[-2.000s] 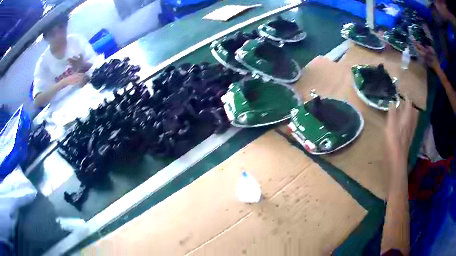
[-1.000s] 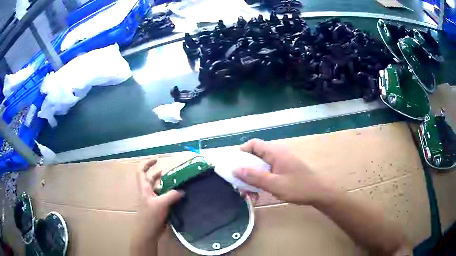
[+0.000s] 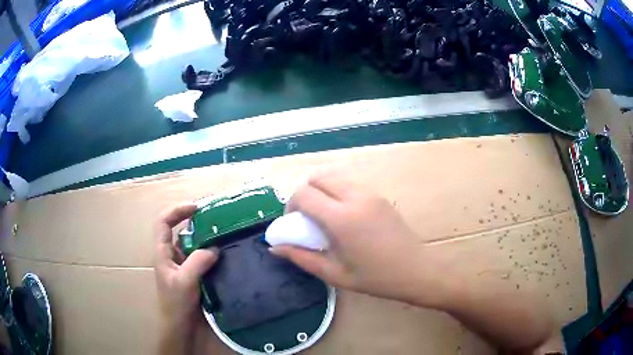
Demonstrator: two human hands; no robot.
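Note:
A green car body (image 3: 236, 216) with a pale rim lies over the cardboard, its dark cabin floor (image 3: 260, 284) facing up and two pale rings at its near end. My left hand (image 3: 182, 260) grips its left side near the green hood, thumb at the cabin edge. My right hand (image 3: 347, 239) is closed around the white glue bottle (image 3: 297, 231). The bottle is tilted, its blue nozzle just showing at the cabin's far right part; whether the tip touches the floor cannot be told.
The glue-spotted cardboard sheet (image 3: 444, 187) lies beneath. Beyond the pale metal rail (image 3: 291, 118) are a heap of black parts (image 3: 389, 35), a white scrap (image 3: 179, 106) and a white plastic bag (image 3: 66, 66). Green bodies stand at right (image 3: 598, 173) and lower left (image 3: 31, 315).
The bottle, upright on the cardboard two seconds ago, is in my right hand. Since one second ago its nozzle has moved down over the cabin. The held body sits slightly further left in view.

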